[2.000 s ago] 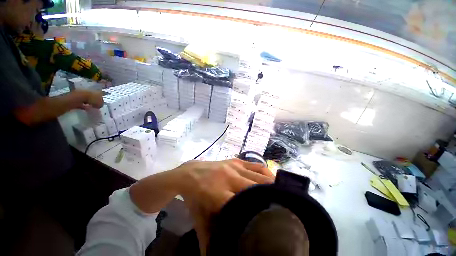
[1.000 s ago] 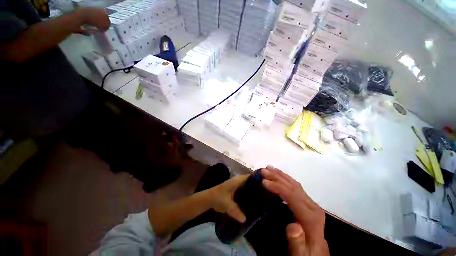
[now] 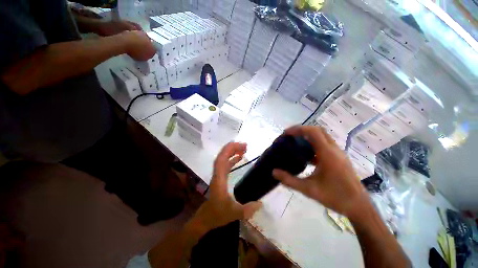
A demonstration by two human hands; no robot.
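Note:
A dark vacuum flask (image 3: 275, 165) is held tilted over the bench's front edge, its upper end to the right. My right hand (image 3: 325, 175) grips the upper end, with the thumb along its near side. My left hand (image 3: 225, 193) is at the lower end with thumb and fingers spread apart around the base. I cannot tell whether its palm touches the flask. The flask looks closed, but its top is partly hidden by my right fingers.
White boxes (image 3: 196, 115), a blue heat gun (image 3: 202, 89) and a black cord lie beyond the flask. Box towers (image 3: 388, 112) lean in view at right, near bagged black cables (image 3: 414, 157). A person (image 3: 52, 63) handles boxes at left. Yellow sheets (image 3: 446, 243) lie far right.
The flask has risen from near my lap to above the bench edge. My right hand has closed round its upper end, and my left hand has opened and moved to its base. The view has turned left.

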